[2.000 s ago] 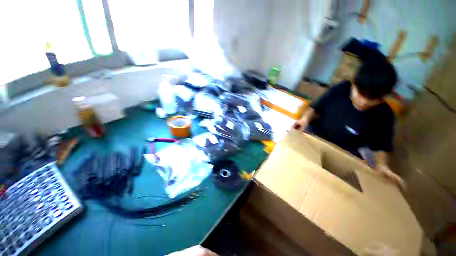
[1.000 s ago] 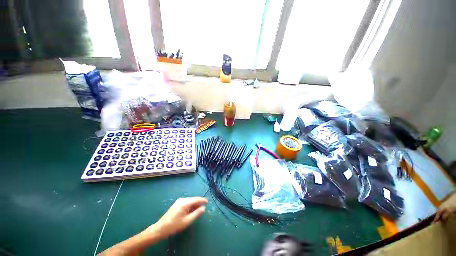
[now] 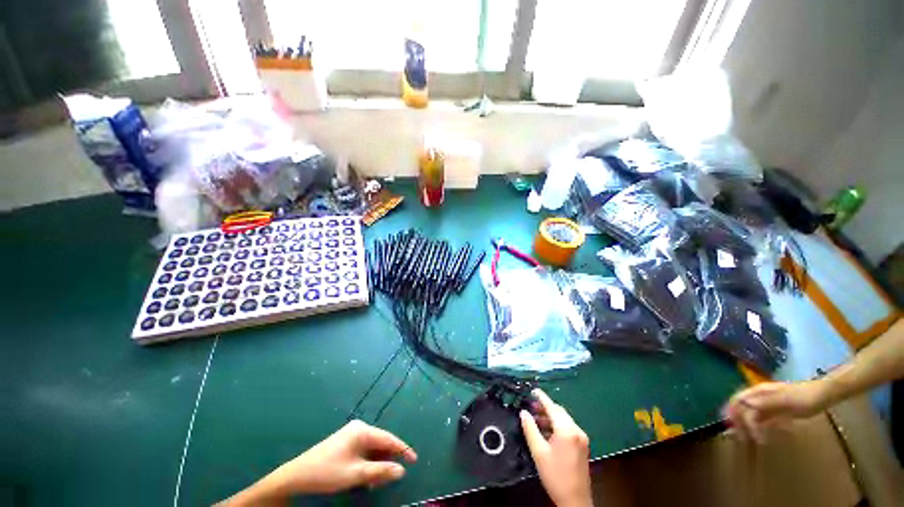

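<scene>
A round black camera housing (image 3: 474, 448) with a pale ring around its centre hole lies near the front edge of the green bench. My right hand (image 3: 557, 441) holds its right side, with thumb and fingers at its upper right. My left hand (image 3: 362, 460) is left of the housing, empty, fingers apart and not touching it. A bunch of black antennas (image 3: 421, 267) lies mid-bench, its thin cables (image 3: 436, 358) curving down to just behind the housing.
A white parts tray (image 3: 253, 322) is at left. A clear plastic bag (image 3: 535, 327), red-handled side cutters (image 3: 497, 262), orange tape (image 3: 558, 243) and bagged dark parts (image 3: 684, 287) are at centre and right. Another person's hand (image 3: 778, 406) is over the brown carton (image 3: 734, 470) at right.
The view has swung left from the carton to the bench. The housing, blurred at the lower edge one second ago, is now on the bench with my right hand on it. My left hand has moved slightly.
</scene>
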